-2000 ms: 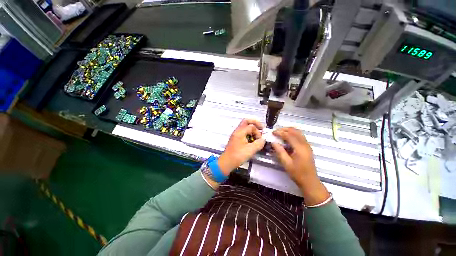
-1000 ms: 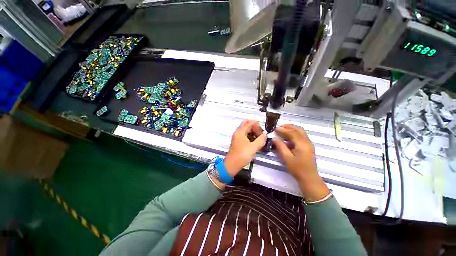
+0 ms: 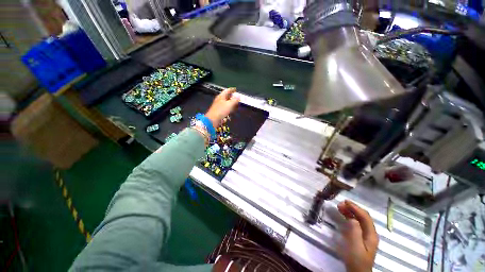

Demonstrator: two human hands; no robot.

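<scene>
My left hand (image 3: 222,106), with a blue wristband, is raised over the far part of the black board tray (image 3: 249,118). Its fingers are a little apart and nothing shows in them. A small yellow-green piece (image 3: 271,101) lies beyond the tray, on the white edge of the bench. Loose circuit boards (image 3: 215,154) lie in the tray, partly hidden by my left wrist. My right hand (image 3: 361,234) is blurred over the grooved metal base, right of the machine's dark tip (image 3: 317,207). Its fingers are curved and no part shows in them.
A fuller board tray (image 3: 165,87) stands farther left. A large metal cone (image 3: 348,74) and the machine arm hang over the base. A white piece and a green board (image 3: 289,87) lie on the dark green conveyor. White parts (image 3: 465,234) lie at the right edge, beside black cables.
My hands have parted from under the tip. The left reached out over the tray; the right drew back to the right. The view has turned left, and a small piece now shows on the bench edge.
</scene>
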